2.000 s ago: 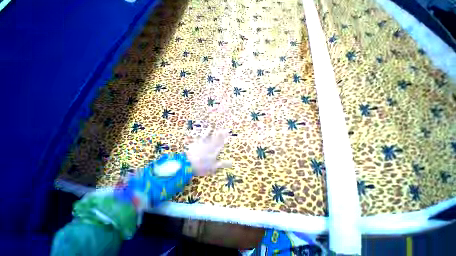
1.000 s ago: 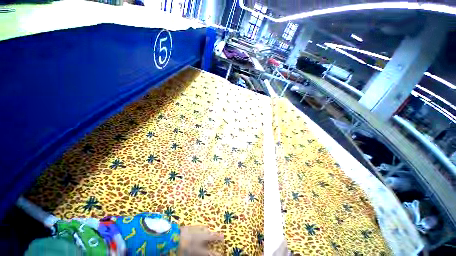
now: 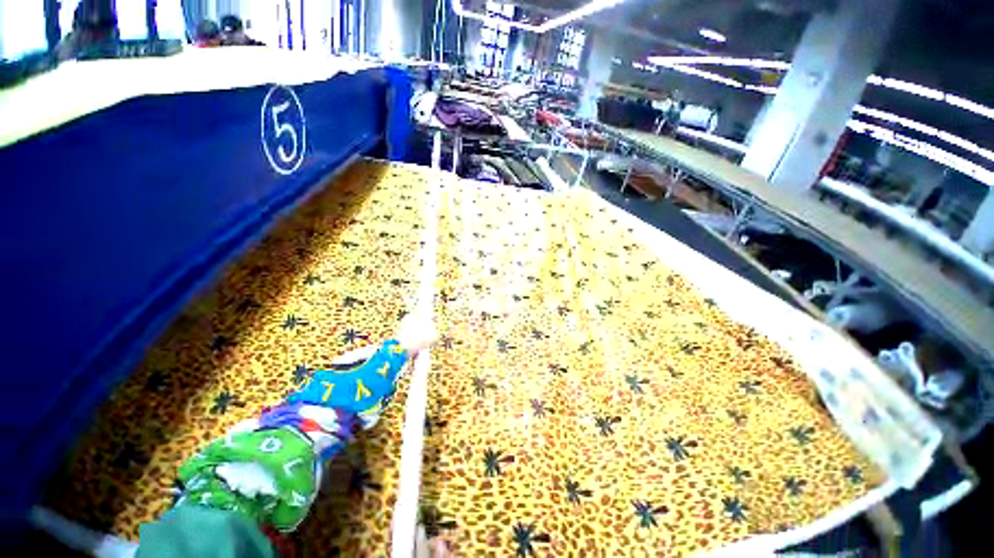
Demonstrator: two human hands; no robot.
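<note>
The yellow leopard-print fabric with dark palm trees (image 3: pixel 610 425) lies spread on the table. A long white strip (image 3: pixel 416 436) runs lengthwise over it, left of centre. My left hand (image 3: pixel 416 329) is at the strip's left edge about midway along, washed out by glare; its fingers are unclear. A patterned blue and green sleeve covers that arm. Only a sliver of my right hand (image 3: pixel 436 547) shows at the bottom edge, beside the strip's near end; its grip is hidden. The fabric's pale edge (image 3: pixel 801 343) runs along the right side and hangs in a loose corner.
The blue press (image 3: pixel 185 185) marked 5 stands along the left, its shadow on the fabric. Long tables (image 3: pixel 698 153) and a pillar (image 3: pixel 801 109) stand at the right, with bundled material (image 3: pixel 916 371) below. Other tables with cloth heaps (image 3: pixel 469 114) are beyond.
The view has tilted up, then shifted right. The white strip now lies further left on the print. My left hand has moved from the near fabric out to the strip; my right hand stays by its near end.
</note>
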